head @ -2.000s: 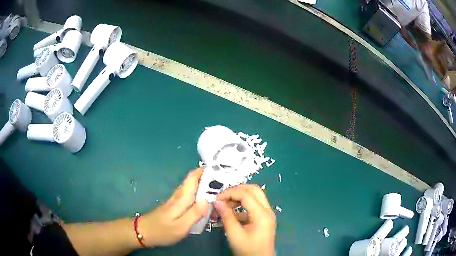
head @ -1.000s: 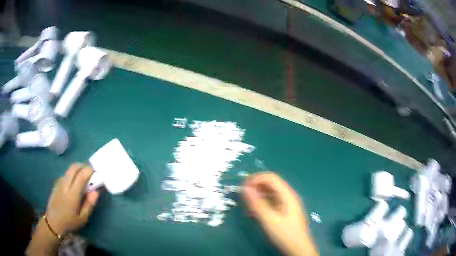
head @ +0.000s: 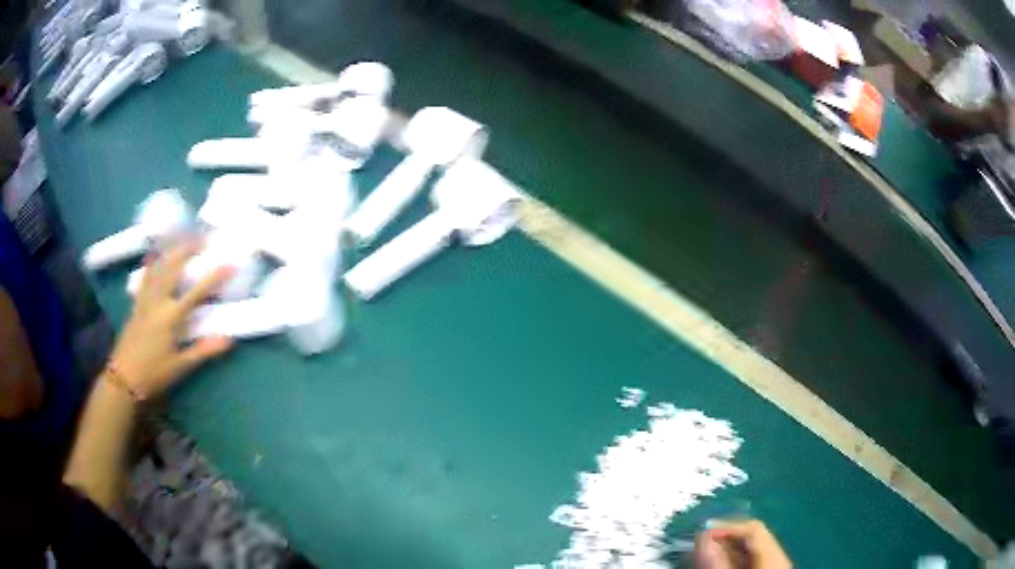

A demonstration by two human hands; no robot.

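Observation:
My left hand (head: 167, 325) is over the near end of the group of white fan bodies (head: 406, 231) at the left, its fingers spread. A fan body lies just beyond and partly behind the fingers; whether they touch it is blurred. My right hand (head: 743, 547) is cut off by the bottom edge, beside the loose heap of small white clips (head: 657, 478). Its fingers are bent together, and I cannot tell whether they pinch a clip.
More white fan bodies (head: 122, 69) lie at the far upper left. A cream strip (head: 712, 339) separates the green bench (head: 412, 389) from the dark green conveyor belt (head: 623, 167). An orange and white box (head: 859, 111) and other items stand on the far bench. A person's blue clothing shows at the left edge.
The view has swung left. My left hand has moved from beside the heap, where it held a fan body, to the fan group with fingers spread. My right hand now sits at the bottom edge.

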